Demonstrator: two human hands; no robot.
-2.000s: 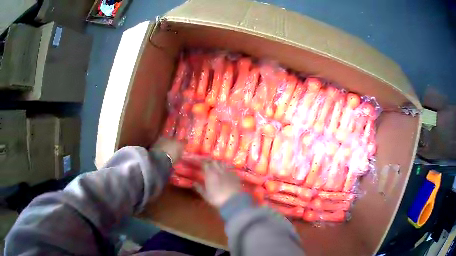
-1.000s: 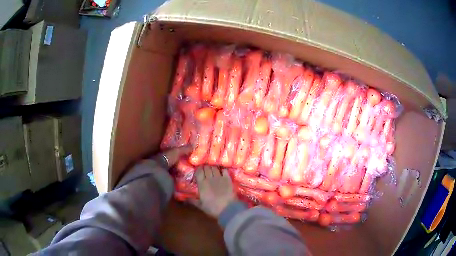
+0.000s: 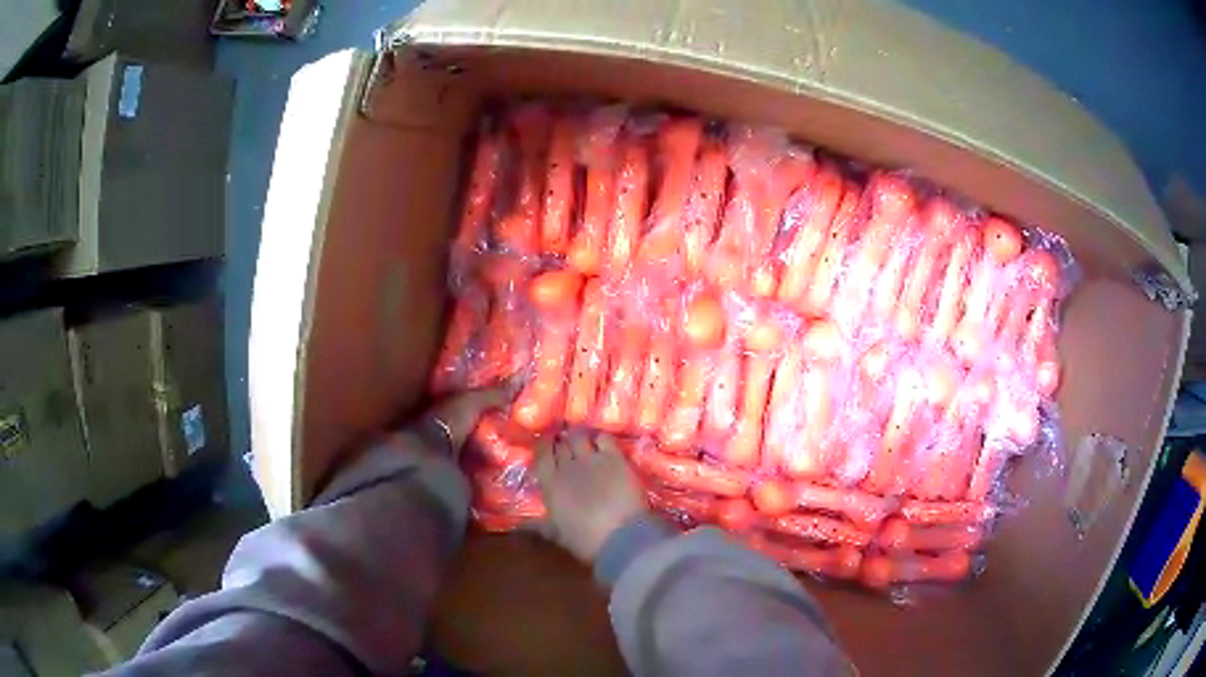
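Observation:
Bagged orange-red plastic parts (image 3: 648,357) stand on edge in two long rows inside the open carton (image 3: 355,265). More bagged parts (image 3: 827,529) lie lengthwise along the near side. My left hand (image 3: 463,413) is at the left end of the near parts, its fingertips against the film. My right hand (image 3: 585,487) lies palm down on the near row, fingers pointing away from me, at the edge of the packed block. Whether either hand grips a part cannot be told; the undersides of both hands are hidden.
Closed cardboard cartons (image 3: 165,172) are stacked on the left. A tape dispenser (image 3: 1166,536) in yellow-orange and blue lies outside the carton at the right. A small open box (image 3: 265,16) is on the grey floor at the top left. The carton's flap (image 3: 298,251) stands out at the left.
The view has shifted, so the carton sits larger and the tape dispenser nearer the right edge. My right hand has moved slightly right and down along the near row. My left hand stays near the left end.

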